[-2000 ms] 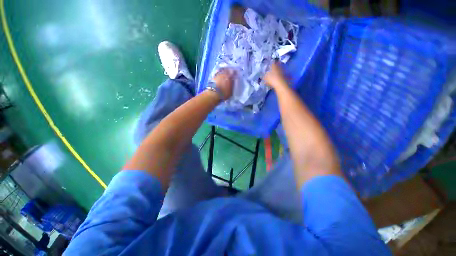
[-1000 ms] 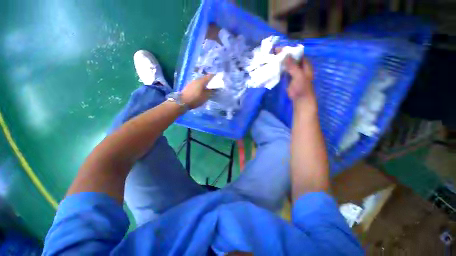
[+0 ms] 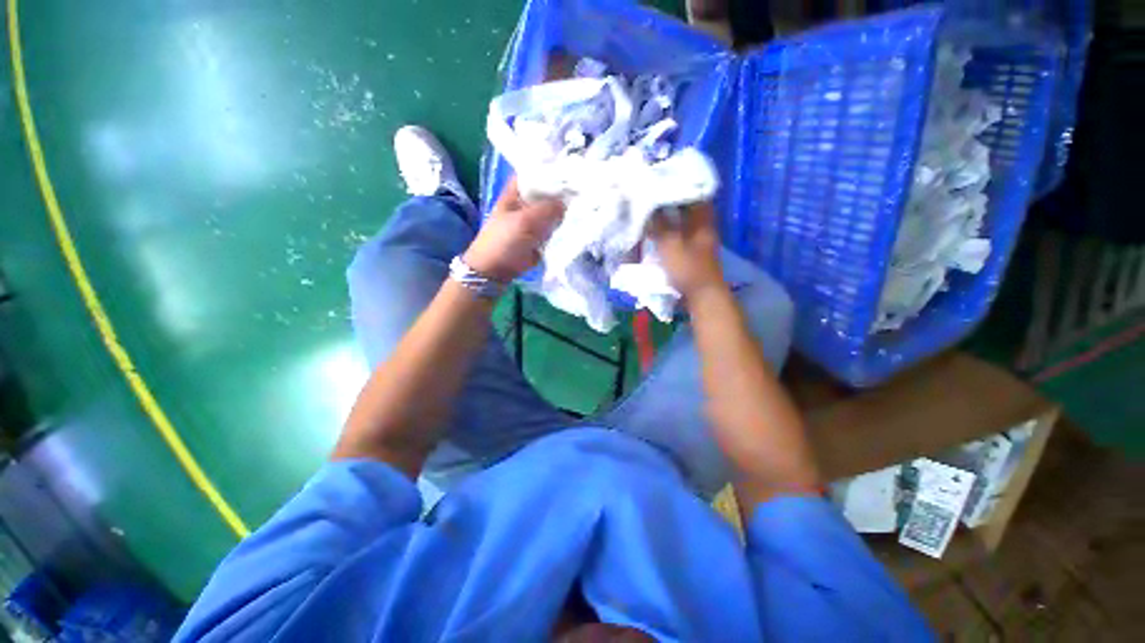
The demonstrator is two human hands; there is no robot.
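A large bunch of white strips [image 3: 609, 189] is held up between my two hands, over the near part of the small blue crate [image 3: 697, 57]. Looped and loose ends hang from it. My left hand [image 3: 515, 235] grips its left side and wears a metal wristwatch [image 3: 475, 275]. My right hand [image 3: 686, 245] grips its right side; the fingers of both hands are partly hidden by the strips. More white strips lie in the small crate behind the bunch.
The large blue crate [image 3: 816, 189] stands tilted at the right with a white pile inside. An open carton [image 3: 929, 399] with labelled packets [image 3: 938, 506] is at lower right. A black metal stand [image 3: 571, 337] is between my knees. Green floor with a yellow line lies left.
My hands first worked in the small crate's pile, then held separate clumps. Now they are together on one larger bunch, nearer my body. The large crate shows its white pile more fully.
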